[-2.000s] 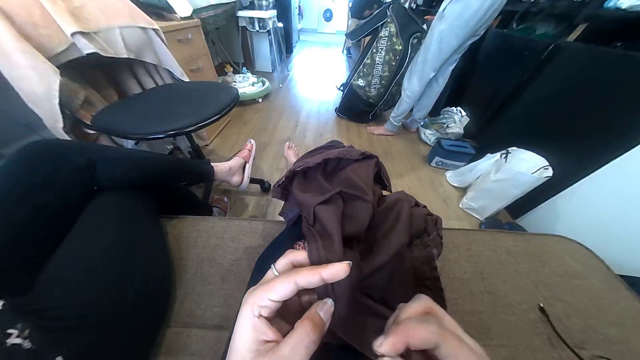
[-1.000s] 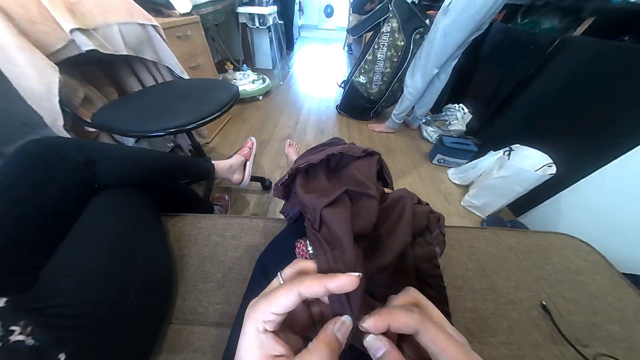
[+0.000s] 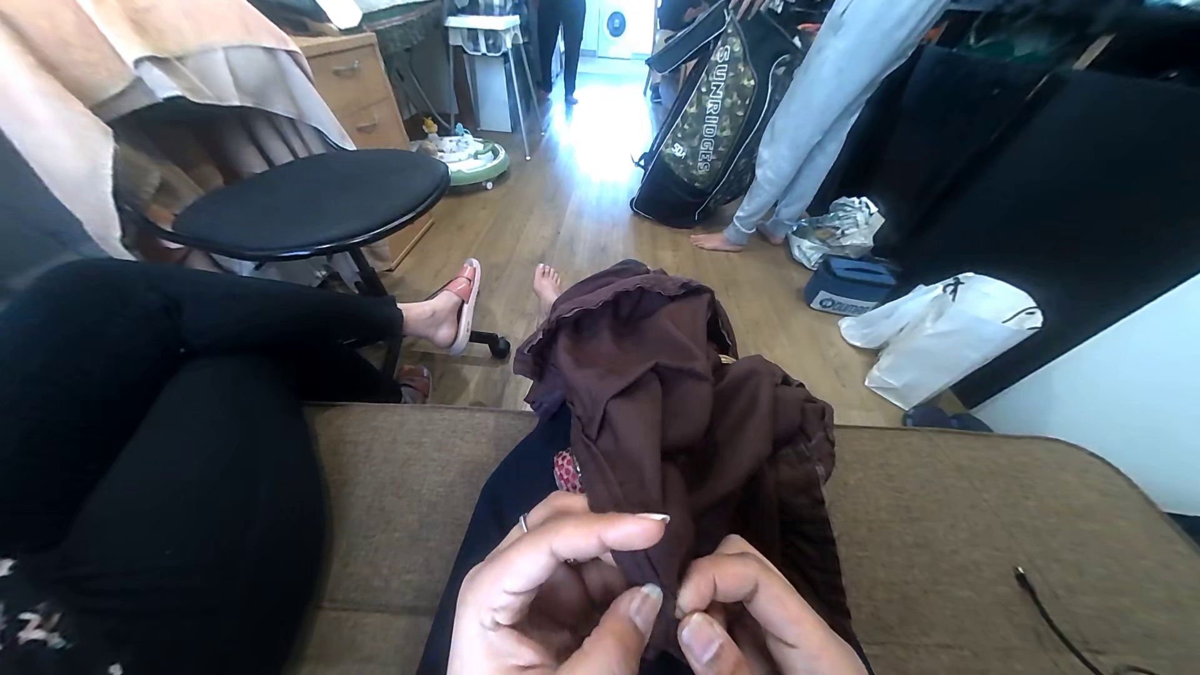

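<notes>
Dark maroon cloth [image 3: 656, 375], seemingly a garment with a hem or seam along its edge, lies bunched over my lap. My left hand [image 3: 562, 591], with a ring on one finger, holds a narrow fold of it between thumb and fingers, the index finger stretched over the top. Close against its right side, my right hand [image 3: 750, 609] pinches the same fold with thumb and bent index finger. Whether a small item such as a needle is between the fingertips cannot be told. A pink patterned thing [image 3: 567, 471] peeks out beside the cloth's left edge.
Brown sofa seat [image 3: 412, 487] spreads around me, with a black cable [image 3: 1050, 609] at right. A person's black-clad legs [image 3: 187, 375] are at left, near a black round-seated chair [image 3: 314, 202]. Beyond are a golf bag [image 3: 717, 122], a person's grey trousers [image 3: 825, 112] and a white bag [image 3: 947, 333].
Two seconds ago my right hand was apart from my left, lower and to the right; it has moved left, and its fingertips now meet the fold beside my left thumb.
</notes>
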